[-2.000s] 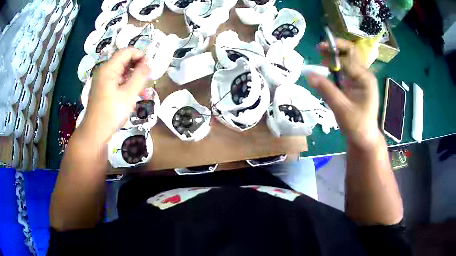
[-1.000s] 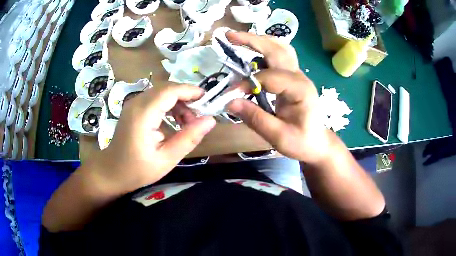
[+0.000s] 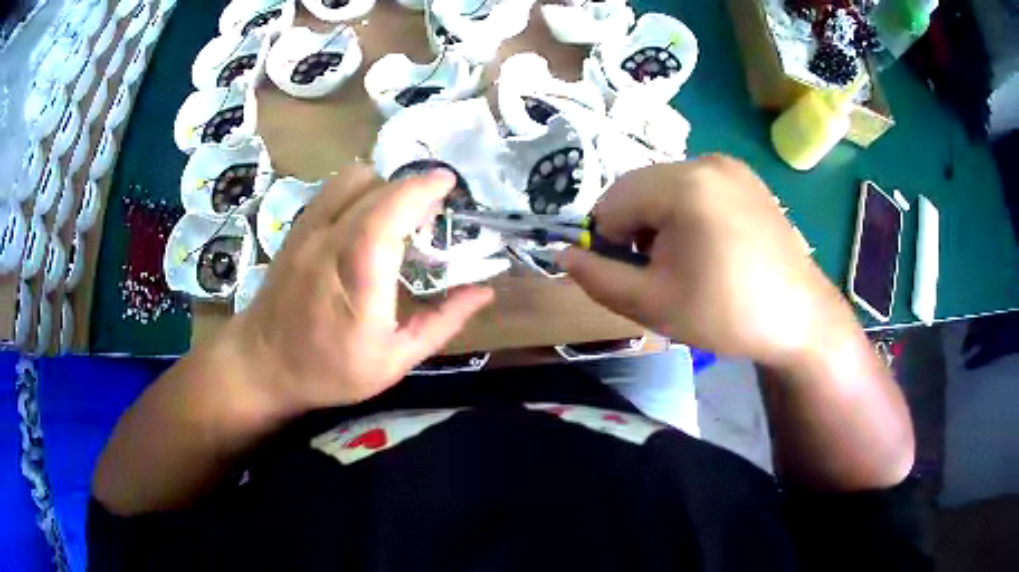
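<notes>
My left hand point(image 3: 346, 285) holds a white camera housing point(image 3: 456, 272) low over the front of the cardboard, its fingers covering much of it. My right hand point(image 3: 704, 257) grips the long-nose pliers point(image 3: 559, 232) by the black and yellow handles. The slim silver jaws point left and reach the held housing; whether they grip a part is too blurred to tell. A black LED board point(image 3: 555, 179) sits in a white housing just behind the pliers. Another dark disc point(image 3: 430, 179) shows behind my left fingertips.
More white housings point(image 3: 315, 62) stand on the cardboard point(image 3: 318, 134). Stacked housing trays point(image 3: 67, 145) are far left, a dark red wired bundle point(image 3: 145, 259) on the green mat. On the right are a parts box point(image 3: 870, 123), yellow bottle point(image 3: 811, 131), phone point(image 3: 877, 251) and white strip point(image 3: 925, 259).
Both hands came in from apart to meet over the front housings. Since one second ago, the pliers turned from steeply angled to nearly level, and the right hand moved right.
</notes>
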